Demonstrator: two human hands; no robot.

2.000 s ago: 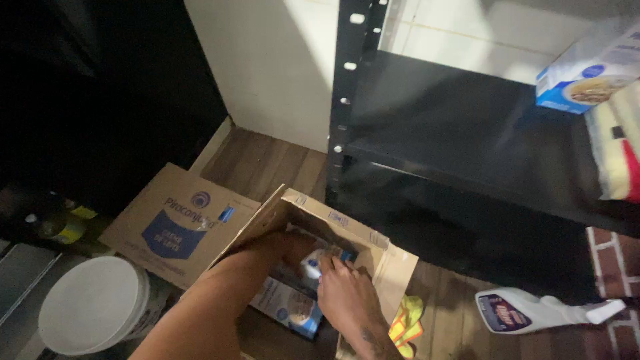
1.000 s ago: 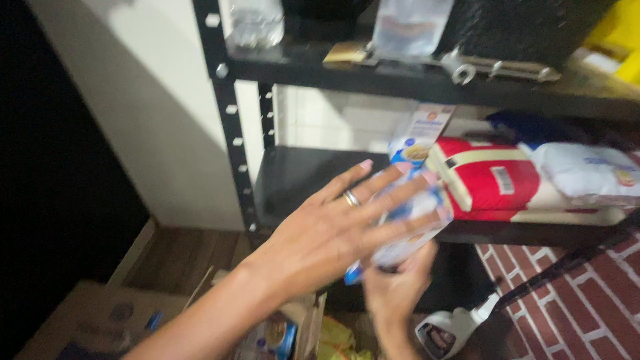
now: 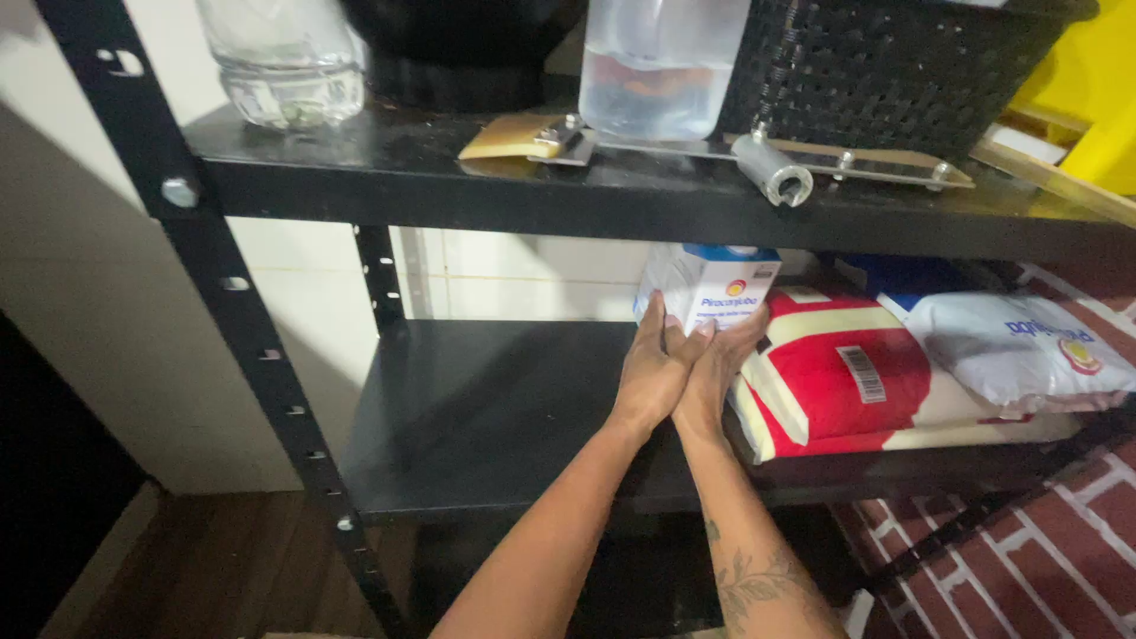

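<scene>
Both hands are at a white and blue carton (image 3: 729, 293) at the back of the middle shelf (image 3: 497, 417) of a black metal rack. My left hand (image 3: 655, 377) grips the carton's left side, and my right hand (image 3: 721, 368) holds its lower right side, the wrists close together. Whether more cartons stand behind it cannot be told. Right beside my right hand lie red and cream plastic packs (image 3: 852, 382), stacked. A white plastic pack (image 3: 1021, 351) rests on them farther right.
Above the hands runs the upper shelf's edge (image 3: 532, 200), with a metal tool bearing a tube end (image 3: 772, 173), a clear bottle (image 3: 288, 80), a liquid-filled container (image 3: 661, 75) and a black woven basket (image 3: 870, 80). A perforated upright (image 3: 235, 284) stands at left.
Two seconds ago both hands were inside an open cardboard box on the floor. They have risen with a carton to the middle shelf, and the view has swung up to the rack.
</scene>
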